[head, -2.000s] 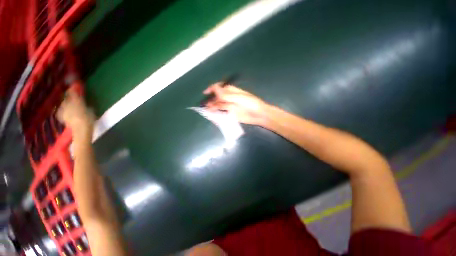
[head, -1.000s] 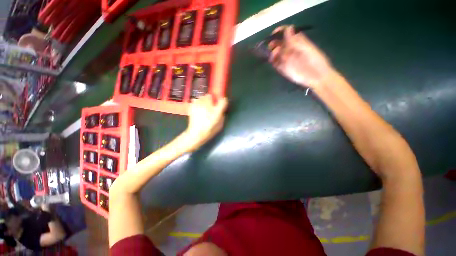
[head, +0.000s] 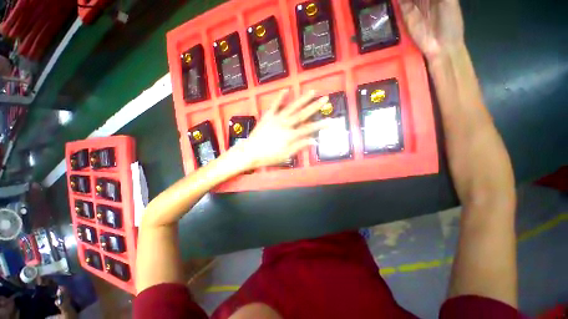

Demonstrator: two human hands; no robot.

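A large red-orange tray (head: 428, 140) lies in front of me on the dark-green belt, with two rows of pockets holding black phone units, such as the one at the near right (head: 380, 118). The units have gold round spots and grey or shiny white panels. My left hand (head: 274, 137) is spread flat over the near row, fingers apart, holding nothing, and partly covers the units beneath. My right hand (head: 433, 25) is at the tray's far right edge. Its fingers are cut off by the picture's top, so its grip and any tool are hidden.
A second filled red tray (head: 132, 177) stands at the left, with a white paper strip (head: 139, 193) beside it. The belt's white edge strip (head: 140, 104) runs behind. More red trays (head: 43, 25) are at the far left. A person's dark clothing (head: 34, 305) shows at the lower left.
The filled tray has moved right and nearer, now lying before me. My left hand has left its near edge and spread over the units. My right hand has moved right to the tray's edge.
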